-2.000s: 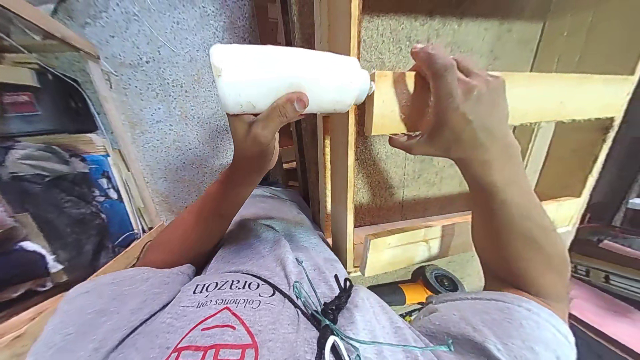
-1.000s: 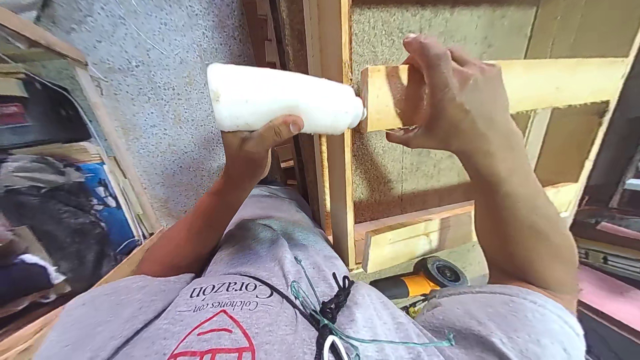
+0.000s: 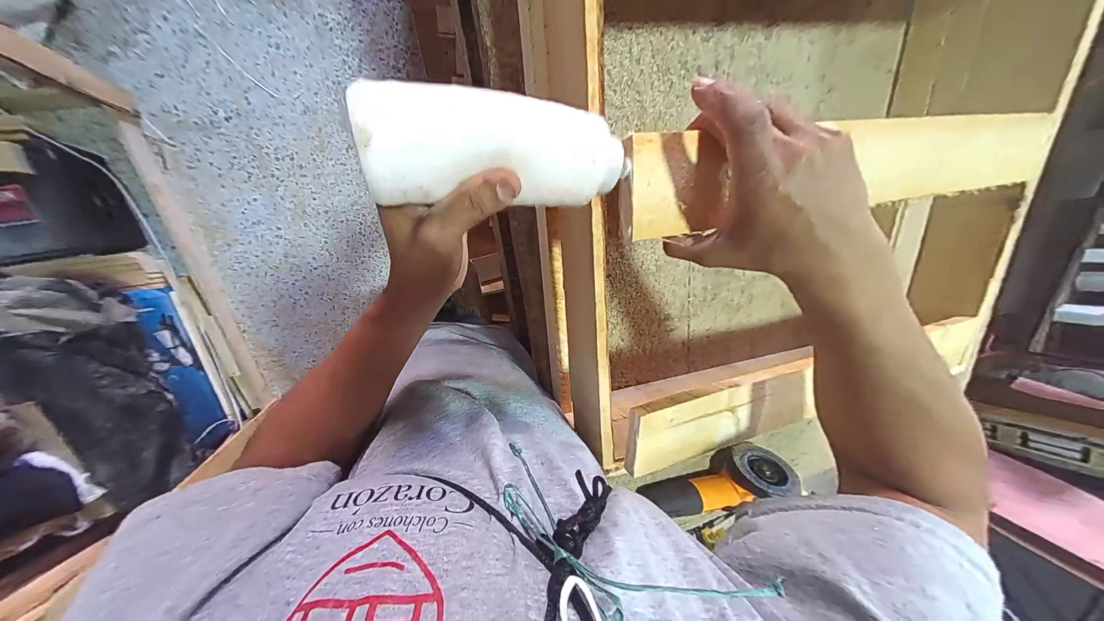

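My left hand (image 3: 440,224) is closed around a white plastic squeeze bottle (image 3: 483,142), which lies sideways with its nozzle to the right. The nozzle tip is at the end face of a pale wooden board (image 3: 660,185). With thumb and fingers on opposite edges, my right hand (image 3: 768,172) grips that board near this end. Beside the nozzle runs the long rail of a wooden frame (image 3: 591,302). Whether the tip touches the wood, I cannot tell.
Near my body are an orange and black angle grinder (image 3: 720,487) and a short wooden board (image 3: 720,418). At the left stands another wooden frame (image 3: 159,207) with dark cloth behind it. Pink material (image 3: 1052,509) lies at the far right.
The bottle stays at the board's end throughout, its tilt changing slightly. Both hands keep their holds.
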